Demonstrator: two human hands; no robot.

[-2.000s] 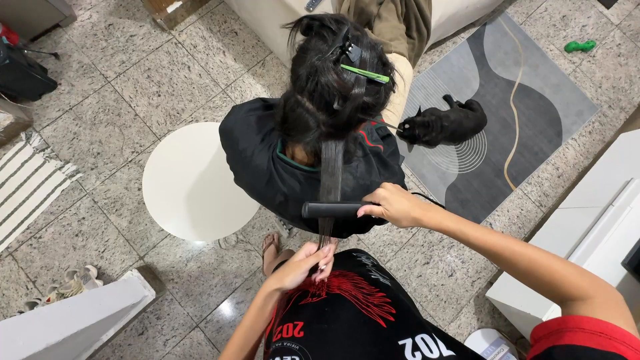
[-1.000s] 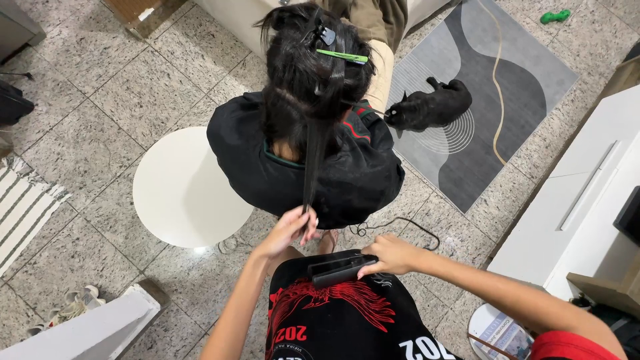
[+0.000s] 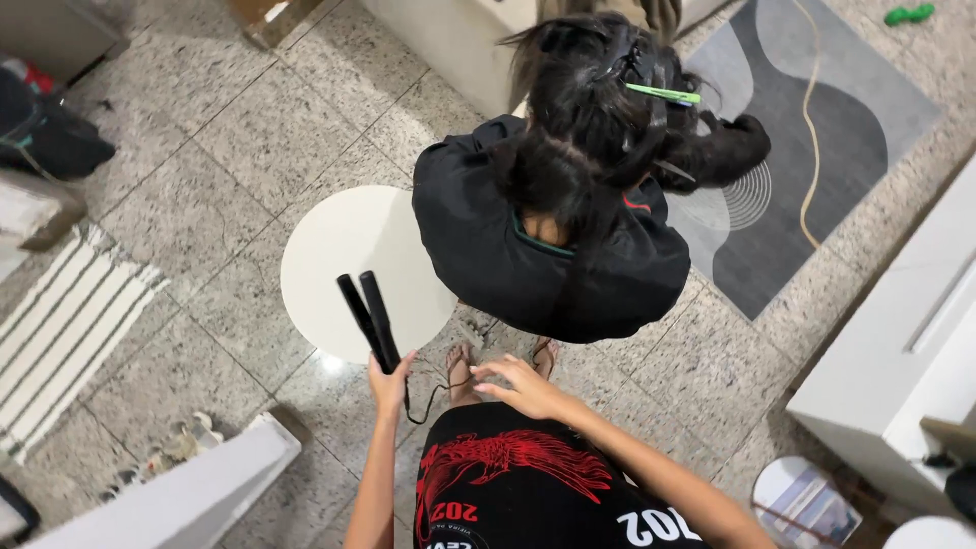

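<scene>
My left hand (image 3: 390, 381) holds a black hair straightener (image 3: 374, 320) by its lower end, with its two plates apart, over a round white table or stool top (image 3: 328, 282). A cord hangs from the straightener beside that hand. To its right, my right hand (image 3: 518, 387) is empty with fingers spread, above my black shirt. In front of me is a person in a black cape (image 3: 488, 252). Their dark hair (image 3: 579, 84) is partly pinned up with a green hair clip (image 3: 662, 94), and some hangs down the back. A metallic clip also shows at the right side of the hair.
A black cat (image 3: 732, 152) is on the grey patterned rug (image 3: 778, 252), partly behind the person's hair. White furniture (image 3: 877, 366) stands at the right, and a white ledge (image 3: 191, 488) juts in at lower left. A striped mat (image 3: 69, 335) lies at the left.
The straightener has passed from my right hand to my left, which has let go of the hair strand. Its plates are apart now. My right hand has moved left.
</scene>
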